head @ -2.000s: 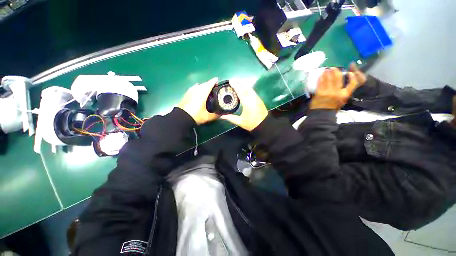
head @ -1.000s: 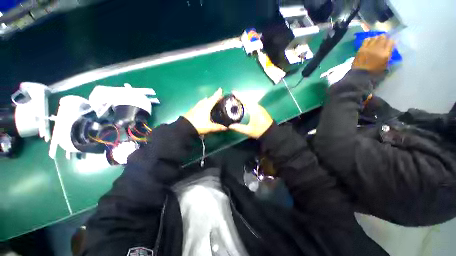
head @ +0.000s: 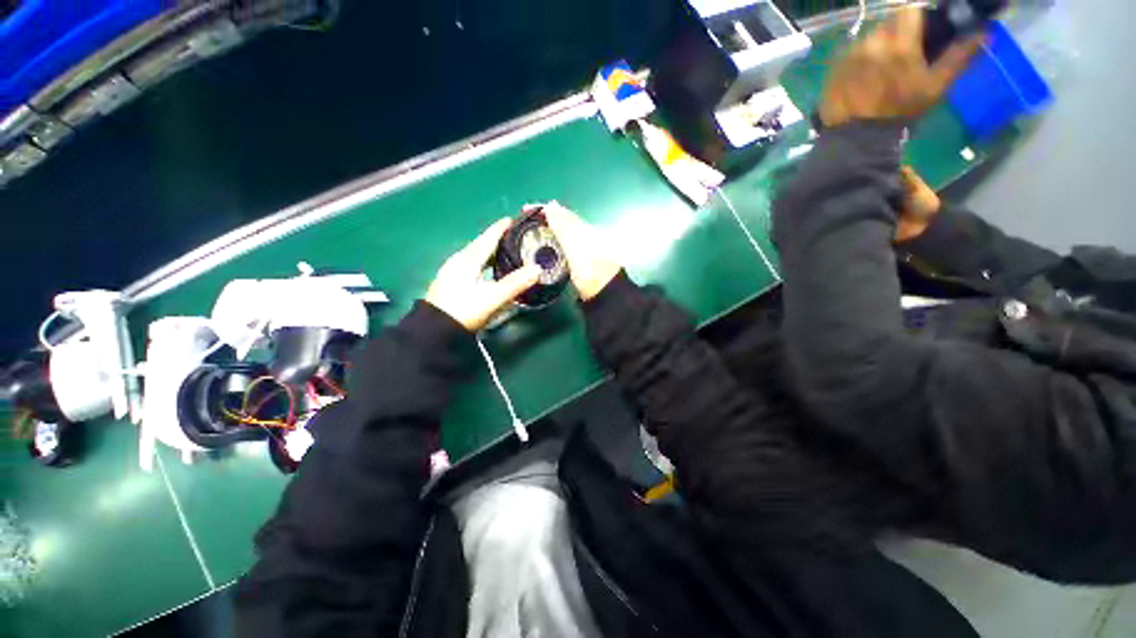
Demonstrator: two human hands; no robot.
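A black rounded camera head [head: 523,257] with a round lens and a pale LED ring is held between both hands above the bench's front part. My left hand [head: 476,282] grips its left side, with the thumb on the front face near the lens. My right hand [head: 582,248] grips its right side. A white pigtail cable [head: 501,384] hangs below the hands, its small connector end near my jacket. The back of the camera head is hidden by my hands.
Several white camera bodies [head: 277,305] with black openings and red and yellow wires [head: 259,401] lie at left. A yellow-white tube [head: 679,163] and a white-black box [head: 756,47] stand at the far edge. At right, another person's hand [head: 887,77] reaches over near a blue bin [head: 1004,82].
My left thumb has moved onto the front face, and the camera head has moved slightly left. The other person's hand now holds something black. The view has shifted.
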